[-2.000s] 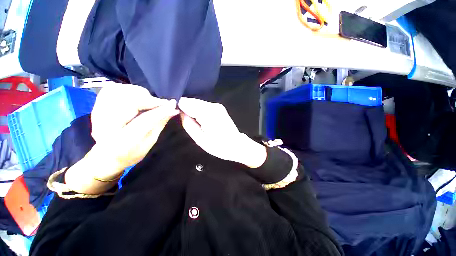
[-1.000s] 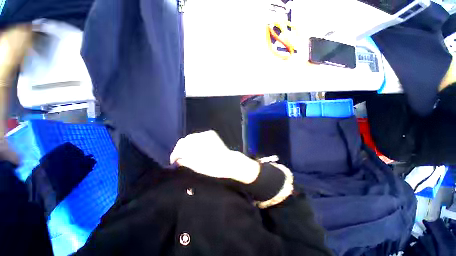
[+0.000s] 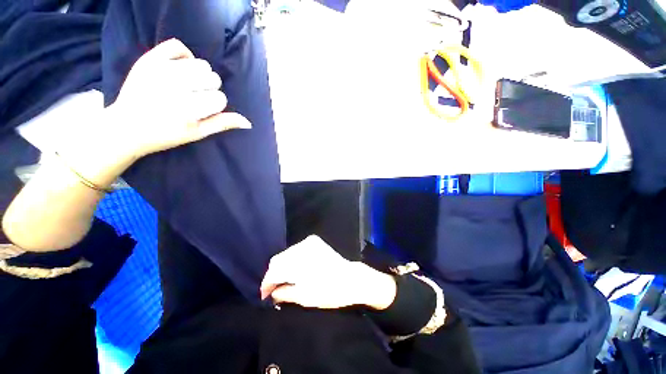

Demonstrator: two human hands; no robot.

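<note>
A large navy cloth panel (image 3: 234,164) runs from the machine table down to my lap, its right edge nearly straight. My left hand (image 3: 179,102) lies on its upper left part, fingers curled and thumb pointing right; whether it grips cloth is hidden. My right hand (image 3: 314,276) is at my lap, its fingertips pinched on the lower corner of the panel. Small metal machine parts (image 3: 259,13) show at the top by the panel's edge.
Orange-handled scissors (image 3: 451,82) and a phone (image 3: 534,108) lie on the white table (image 3: 343,124). A blue crate (image 3: 131,256) stands left of my lap. Folded navy cloth (image 3: 489,237) fills a blue bin at right. Another person's dark sleeve (image 3: 599,219) is at the far right.
My left hand has come from the far left edge onto the panel. My right hand still holds the lower corner. The view has shifted, and the table and scissors appear lower.
</note>
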